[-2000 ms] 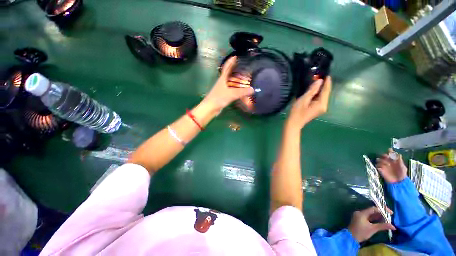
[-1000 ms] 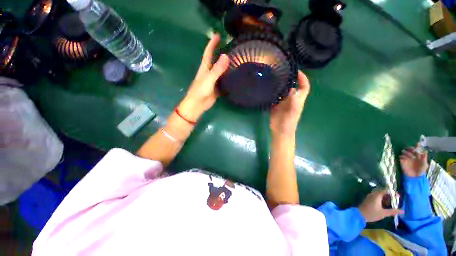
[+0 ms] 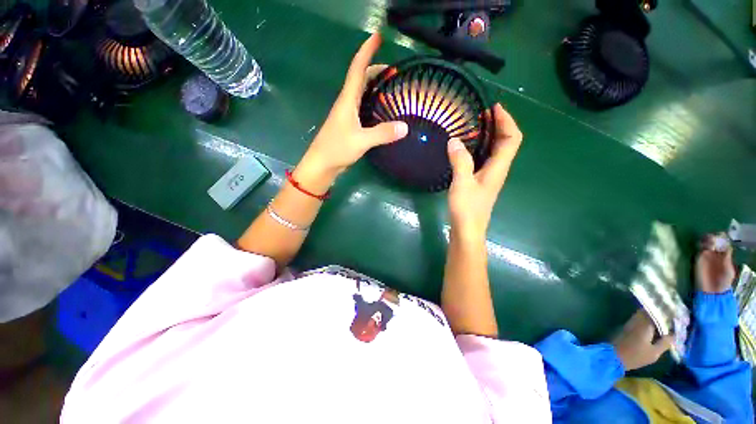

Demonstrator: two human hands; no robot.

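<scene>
A black mini fan [image 3: 419, 161] is held between my two bare hands above the green bench [image 3: 564, 178]. Its ribbed cage with copper shine faces up, and a tiny blue-white light shows on its smooth dark disc. My left hand [image 3: 352, 128] grips its left side, thumb on the disc's edge. My right hand [image 3: 485, 170] grips its right side, thumb near the disc. A black stand part [image 3: 448, 40] shows just beyond the fan; whether it joins this fan is unclear.
Another fan [image 3: 609, 60] lies at the upper right. A water bottle [image 3: 207, 45], a dark round object [image 3: 203, 97], a pale green block [image 3: 239, 182] and more fans [image 3: 124, 54] are at the left. A person in blue sleeves [image 3: 580, 368] holds a sticker sheet [image 3: 661, 286] at the lower right.
My right hand has left the second fan and now holds the first fan with my left. The fan's cage has turned to face up more. The view has shifted, bringing the green block into sight.
</scene>
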